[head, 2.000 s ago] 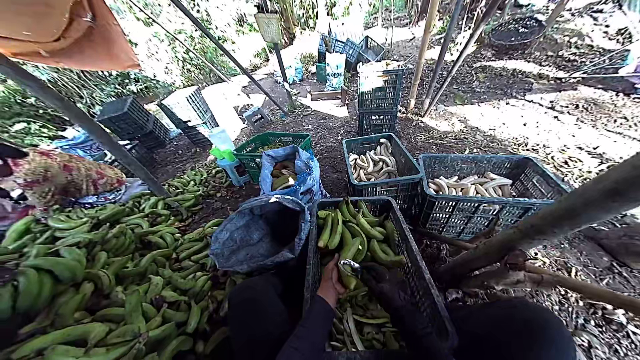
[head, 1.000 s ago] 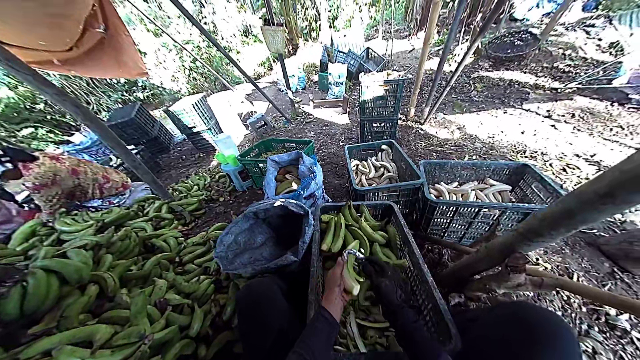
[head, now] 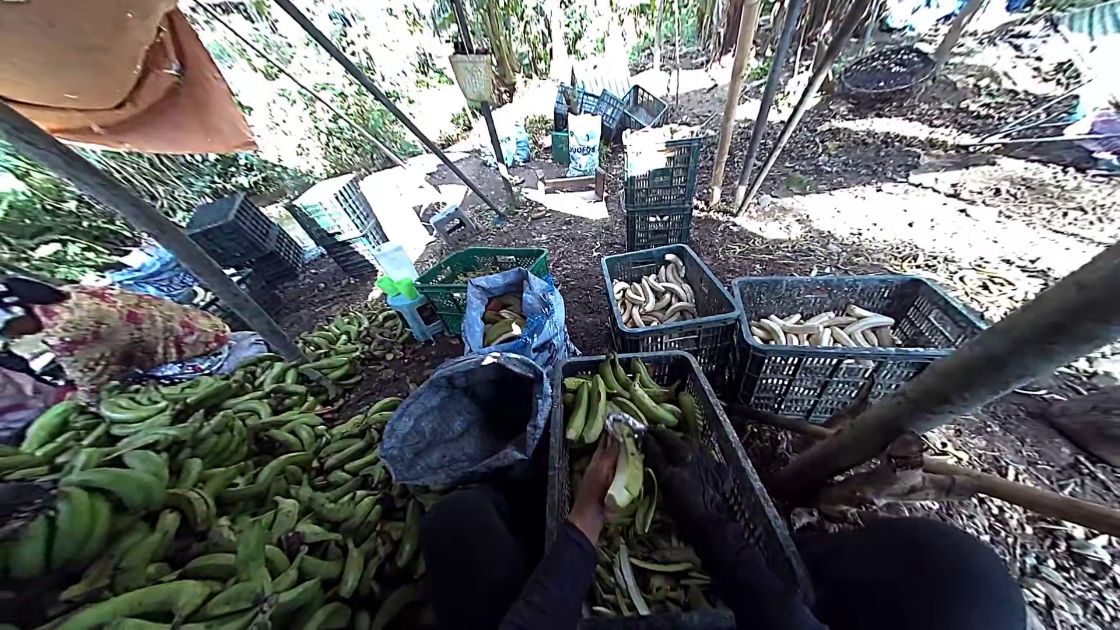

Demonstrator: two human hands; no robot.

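Observation:
My left hand [head: 597, 479] is closed around a partly peeled green plantain [head: 625, 477], held upright over a black plastic crate [head: 744, 468] between my knees. My right hand [head: 678, 455], dark and apparently gloved, is just right of the plantain's top. A small shiny object [head: 623, 426] is at that top; which hand holds it, and what it is, I cannot tell. Unpeeled green plantains [head: 634, 394] fill the crate's far end, and peel strips [head: 643, 573] lie in its near part. An open blue-grey sack [head: 420, 437] stands against the crate's left side.
A large heap of green plantains [head: 227, 490] spreads on the left, with a person [head: 122, 332] in patterned cloth behind it. Peeled plantains lie in two crates [head: 674, 328] [head: 857, 354]. A second sack [head: 516, 319] holds pieces. A wooden pole [head: 962, 367] slants across the right side.
More pale flesh shows on the plantain in my left hand than two seconds ago. It has gone from tilted to more upright, and my right hand has shifted slightly beside it.

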